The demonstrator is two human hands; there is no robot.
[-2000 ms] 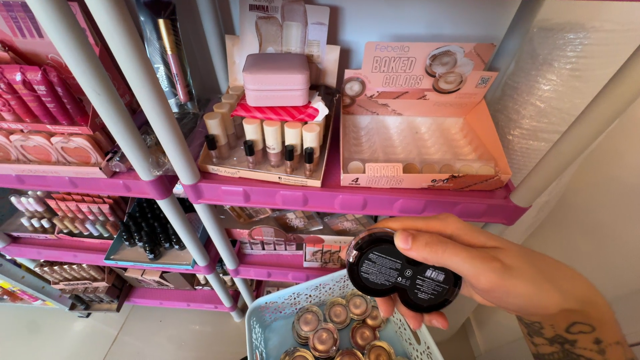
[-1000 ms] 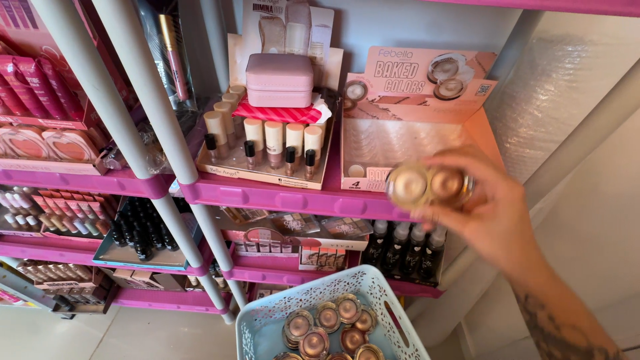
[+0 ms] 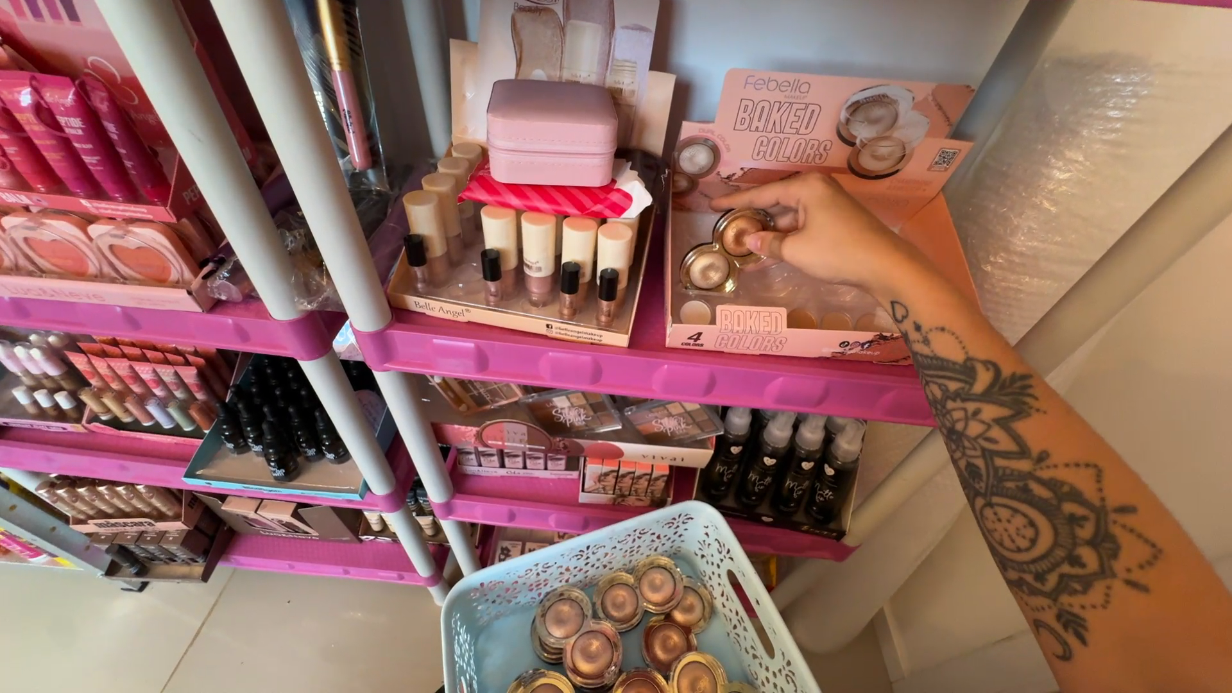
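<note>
My right hand [image 3: 808, 231] reaches into the pink cardboard display box [image 3: 943, 260] on the shelf, its fingers on a double round makeup compact [image 3: 710, 268]. One pan of the compact is pale gold, the other bronze, and it lies at the box's left side. A clear plastic insert lines the box. Below stands a light blue perforated plastic basket [image 3: 472, 616] with several similar compacts [image 3: 592, 654] in it. My left hand is not in view.
Left of the display box is a tray of cream-capped bottles [image 3: 539, 245] with a pink case [image 3: 551, 135] on top. Grey shelf posts [image 3: 318, 173] rise at the left. Black spray bottles [image 3: 775, 467] stand on the pink shelf below.
My right hand has moved from in front of the shelf into the display box with the compact. Two seconds ago the compact showed its black labelled underside; now its pans show.
</note>
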